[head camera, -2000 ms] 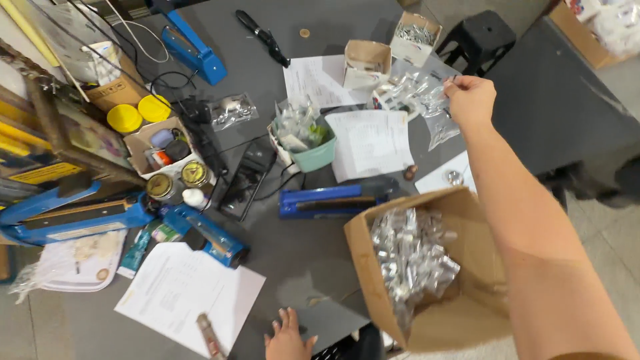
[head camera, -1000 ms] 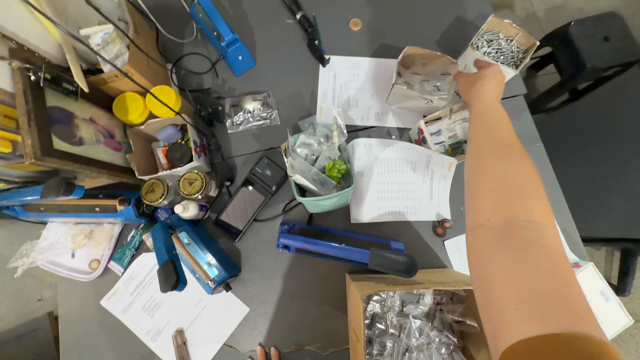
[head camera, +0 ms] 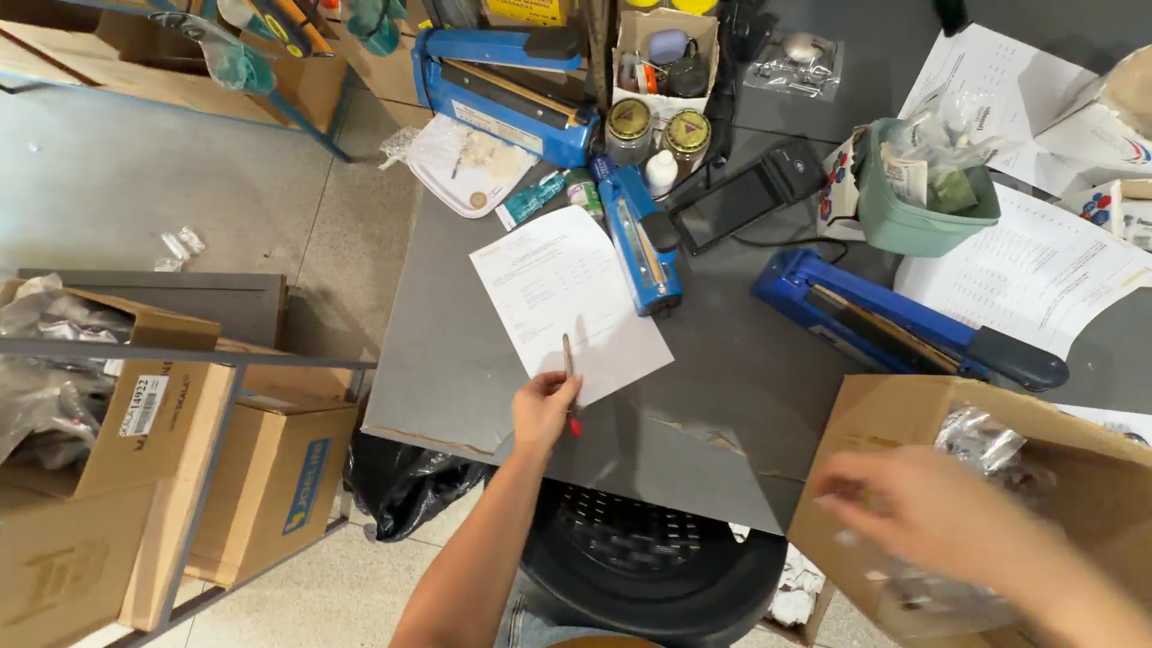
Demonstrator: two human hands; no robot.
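Observation:
My left hand (head camera: 545,405) holds a slim pointed tool (head camera: 568,353) with a red end, perhaps scissors or a knife, over the lower edge of a printed sheet (head camera: 549,279). My right hand (head camera: 900,508), blurred by motion, is above the near side of a cardboard box (head camera: 886,409) holding clear plastic packets (head camera: 981,439). Whether that hand holds anything cannot be told. A blue impulse sealer (head camera: 900,324) lies behind the box. A smaller blue sealer (head camera: 641,238) touches the sheet's right side, and a card terminal (head camera: 747,198) lies beyond it.
A green plastic tub (head camera: 927,211) of small bags stands at the back right. Two lidded jars (head camera: 630,130) and a white bottle (head camera: 661,171) stand near another blue sealer (head camera: 504,99). A black stool (head camera: 648,576) is at the near edge; cartons (head camera: 270,477) sit on a rack at left.
My right hand has moved from the small box of screws back to the large carton. My left hand now holds the slim tool, which lay on the sheet before. The view has swung left.

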